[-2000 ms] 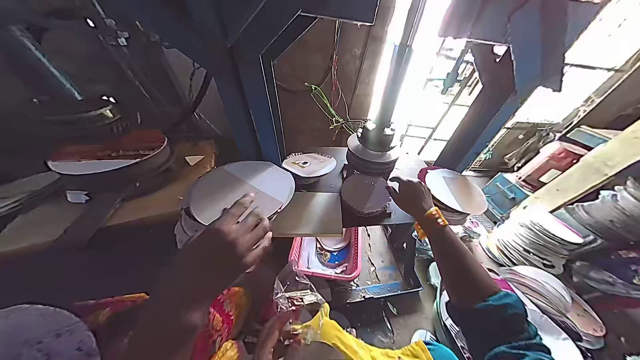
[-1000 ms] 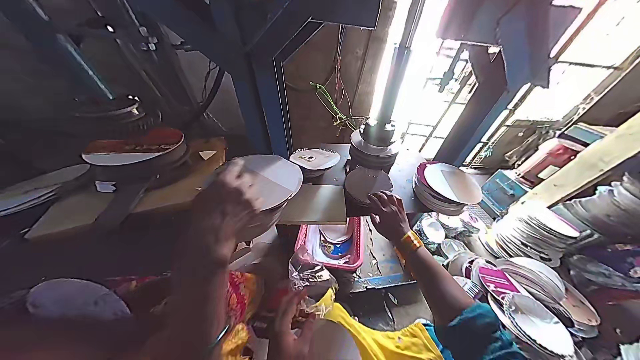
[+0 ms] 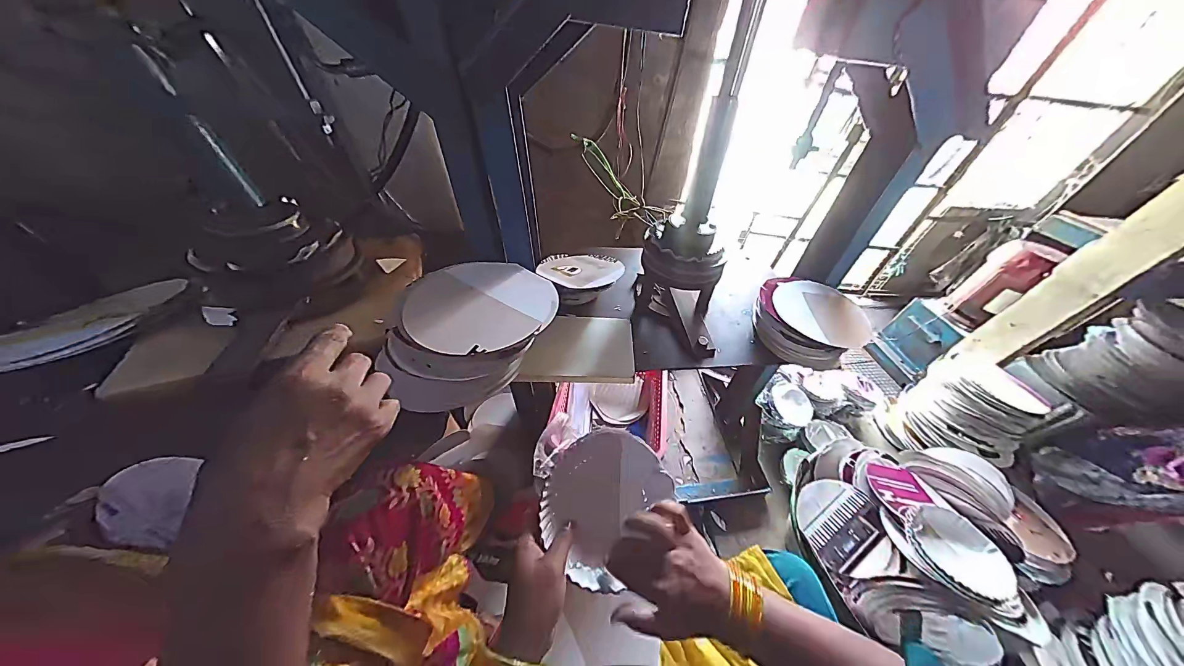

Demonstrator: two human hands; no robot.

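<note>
My left hand [image 3: 536, 573] grips the left rim of a round, crimped paper plate [image 3: 597, 490], thumb on its face. At the plate's lower right is my right hand [image 3: 675, 564], yellow bangles at the wrist, fingers apart; whether it touches the rim is unclear. A larger arm, apparently a co-worker's, reaches in from the left, its hand [image 3: 342, 416] beside a stack of flat paper discs [image 3: 476, 310]. Behind stands a press die [image 3: 683, 254], with a smaller plate stack [image 3: 581, 271] on its left and another stack [image 3: 819, 314] on its right.
A second press [image 3: 268, 245] stands at the left. A pink basket [image 3: 655, 412] holding plates sits under the bench. Piled plates [image 3: 962, 546] and more stacks [image 3: 971, 407] fill the right side. A blue press frame [image 3: 490, 166] rises behind the bench.
My right hand has come back from the dark round piece below the press toward my lap; that piece no longer shows there. The large left hand has moved off the disc stack, leftward.
</note>
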